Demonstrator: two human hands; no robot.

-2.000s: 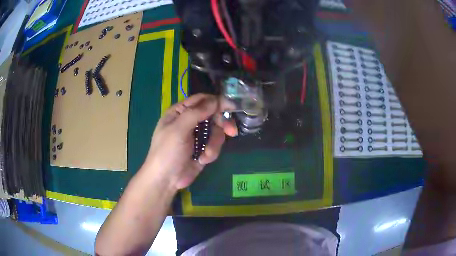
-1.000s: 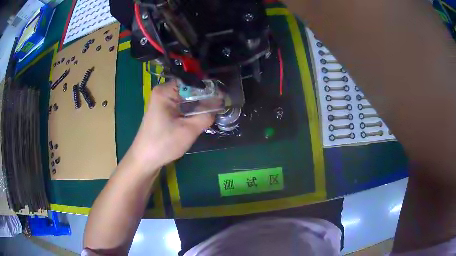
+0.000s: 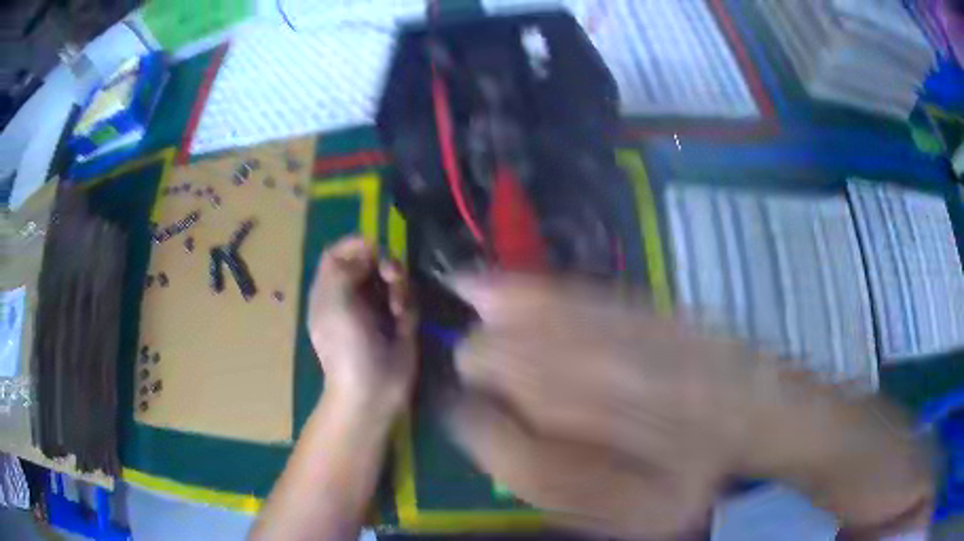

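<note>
The black test fixture (image 3: 497,137) stands at the centre, with its red clamp handle (image 3: 515,224) on it, blurred. My left hand (image 3: 362,306) is at the left side of the fixture, fingers curled, with something dark in the palm that is too blurred to make out. My right hand (image 3: 560,370) is strongly blurred in front of the fixture and covers its lower part and the nest. Whether my right hand holds anything cannot be seen.
A cardboard sheet (image 3: 222,359) with small dark parts lies left, beside a dark layered stack (image 3: 79,338). White trays lie right (image 3: 766,275) and behind (image 3: 296,85). A blue and yellow box (image 3: 116,106) is rear left, a pale stack (image 3: 856,53) rear right.
My left hand has drawn back from the nest to the fixture's left side. My right hand has come down in front of the fixture. The view has shifted, showing more of the rear bench.
</note>
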